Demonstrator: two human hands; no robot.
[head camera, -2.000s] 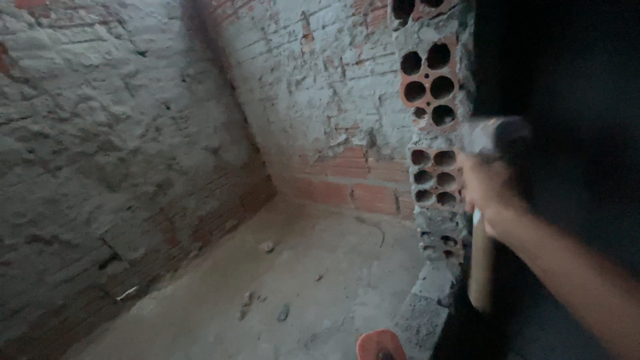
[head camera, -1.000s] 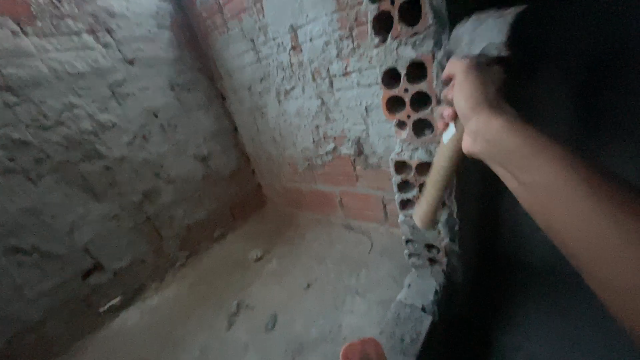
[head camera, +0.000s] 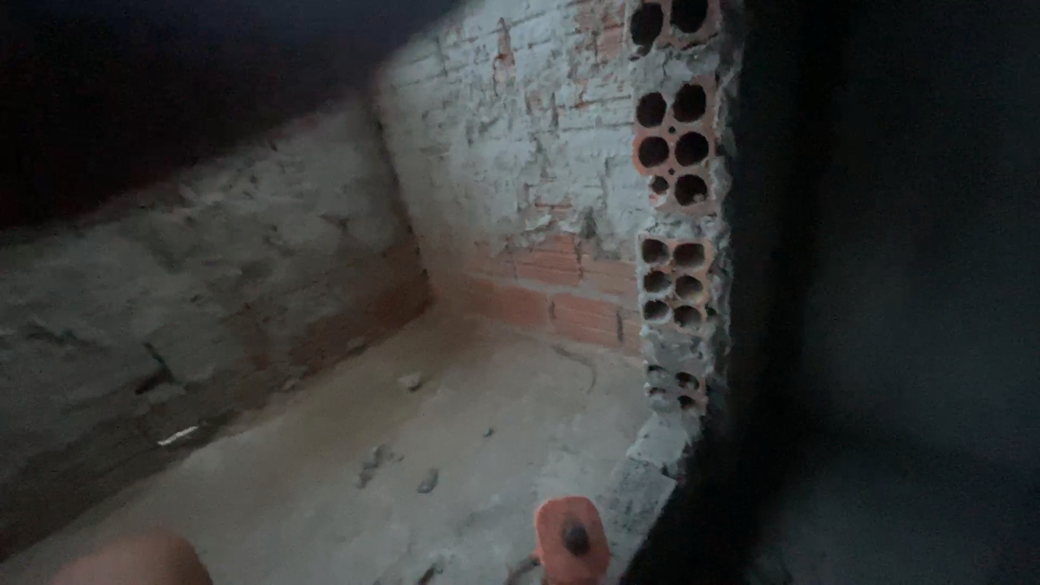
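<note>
An orange rounded guard with a dark round end in its middle (head camera: 574, 538), probably the hand guard of a chisel, is at the bottom edge beside the broken wall base. What holds it from below is hidden. Neither my left hand nor my right hand can be made out. Just above and right of the orange guard, the broken end of a hollow clay brick wall (head camera: 681, 284) shows open round cells and rough mortar. A blurred, rounded, skin-coloured shape (head camera: 134, 559) is at the lower left; which body part it is cannot be told.
A rough mortared wall (head camera: 244, 268) stands at the left and meets a brick wall (head camera: 520, 154) in a corner. Small rubble pieces (head camera: 428, 479) lie on the concrete floor (head camera: 325, 504). A dark blurred shape covers the upper left. The right side is in deep shadow.
My right hand, seen before gripping a wooden-handled hammer beside the broken wall end, has left the view with it. A dark blurred shape now covers the upper left, and a skin-coloured one shows at the lower left.
</note>
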